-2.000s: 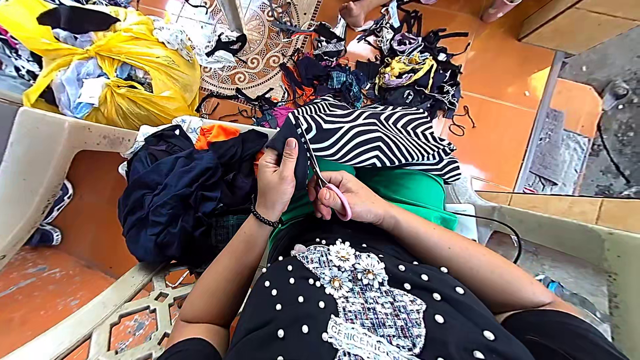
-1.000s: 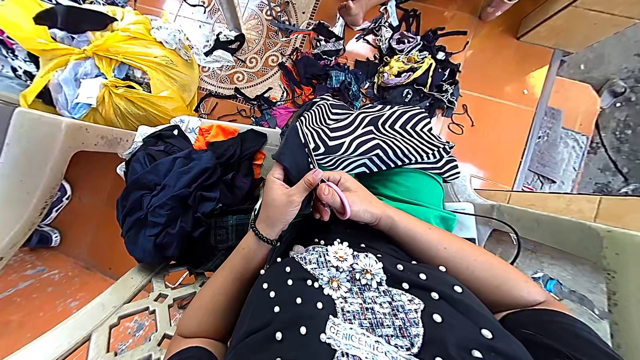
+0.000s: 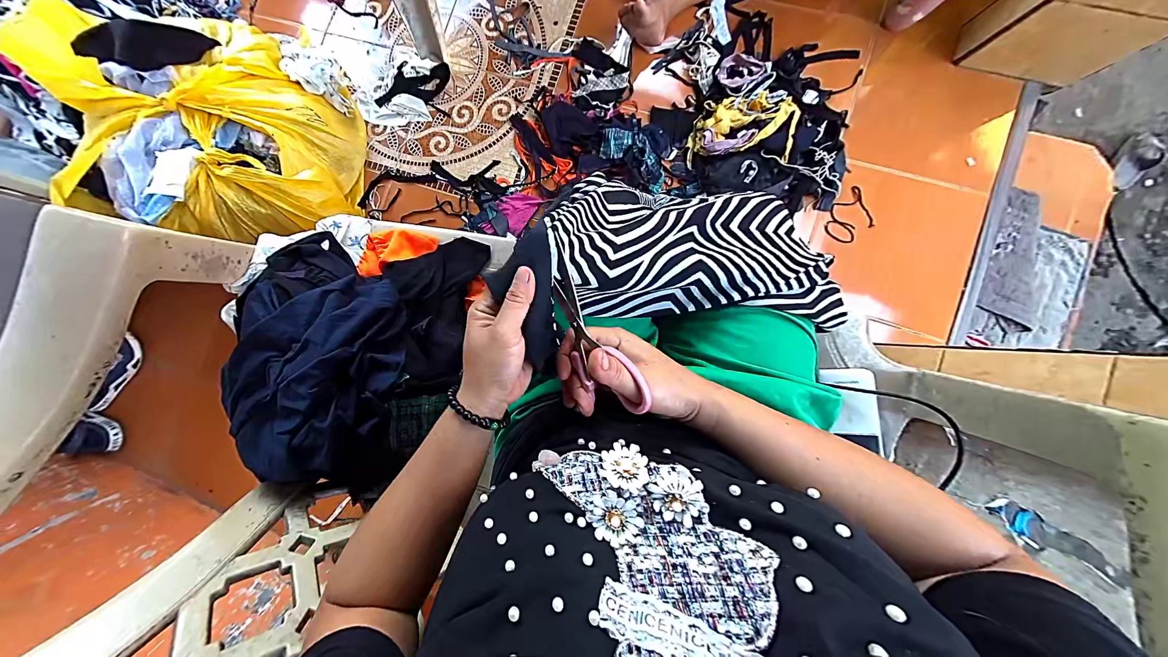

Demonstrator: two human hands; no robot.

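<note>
Across my lap, over green cloth [image 3: 748,360], lies a black-and-white zigzag-striped fabric [image 3: 693,251] with a plain dark band [image 3: 532,274] along its left edge. My left hand [image 3: 500,351] grips the lower part of that band, thumb pointing up. Pink-handled scissors [image 3: 589,342] are in my right hand [image 3: 630,370], just right of the left one. Their slightly parted blades point up along the line between band and stripes. Dark navy cloth [image 3: 319,356] is heaped to the left of my left hand.
A yellow plastic bag [image 3: 265,119] stuffed with cloth stands at the upper left. Beyond my lap, a pile of fabric scraps [image 3: 730,128] covers part of the tiled floor, near another person's bare foot [image 3: 648,20]. Pale plastic chair arms [image 3: 82,301] flank me, and a black cable [image 3: 949,429] curves at right.
The scissor blades show again along the band's edge; one second ago they were mostly hidden by closely joined hands. My left hand has drawn slightly away from my right, its thumb now raised.
</note>
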